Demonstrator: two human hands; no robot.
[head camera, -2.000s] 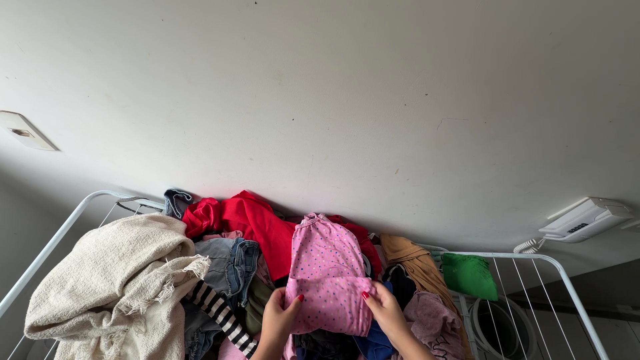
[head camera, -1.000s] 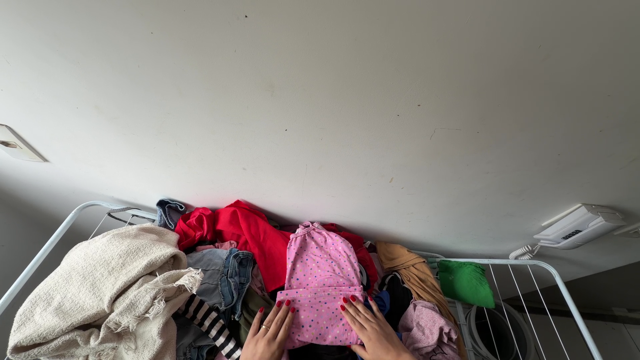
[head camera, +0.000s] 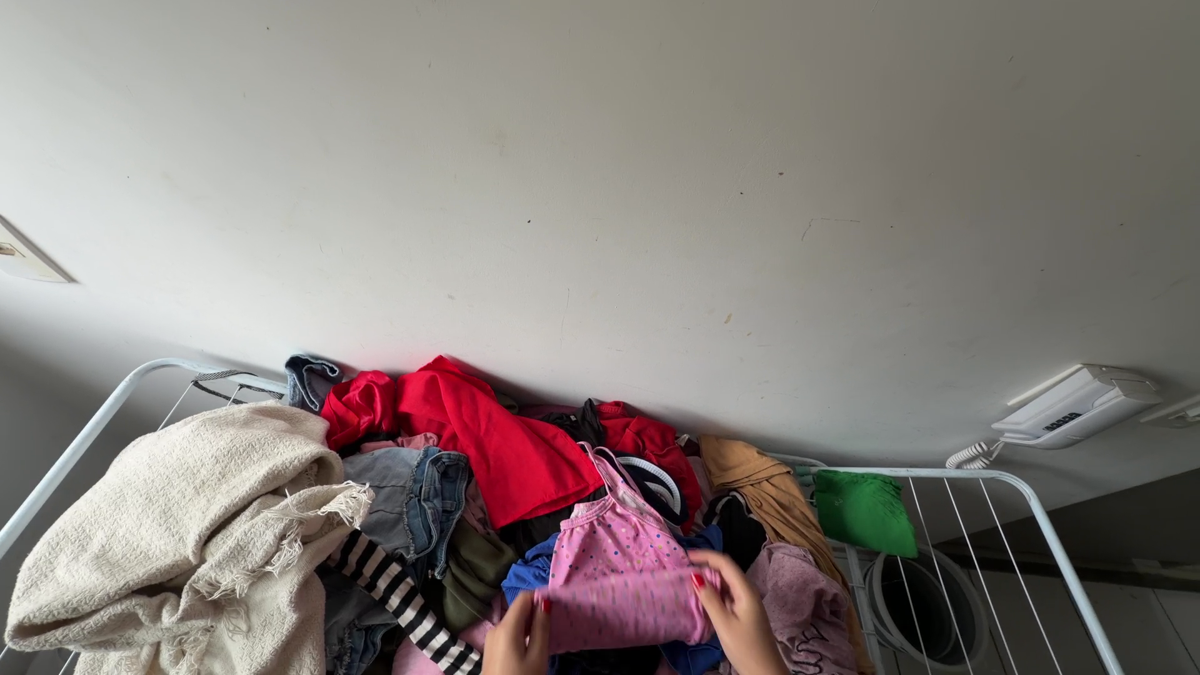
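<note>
A pink dotted garment with thin straps lies over the heap of clothes at the lower middle, its near part folded over. My left hand grips the left end of the fold between thumb and fingers. At the right end, my right hand pinches the same fold, red nails showing. Blue cloth shows beside the garment, and a black-and-white striped cloth runs close to my left hand. The fold is slightly blurred.
A white drying rack bears the heap against a wall. A cream fringed blanket, red cloth, denim, tan cloth and green cloth lie on it. A wall intercom handset hangs at right, above a round bin.
Both hands lay flat on the pink garment one second ago and now grip its folded edge. The garment's strapped top has come lower, uncovering more red and dark cloth behind it.
</note>
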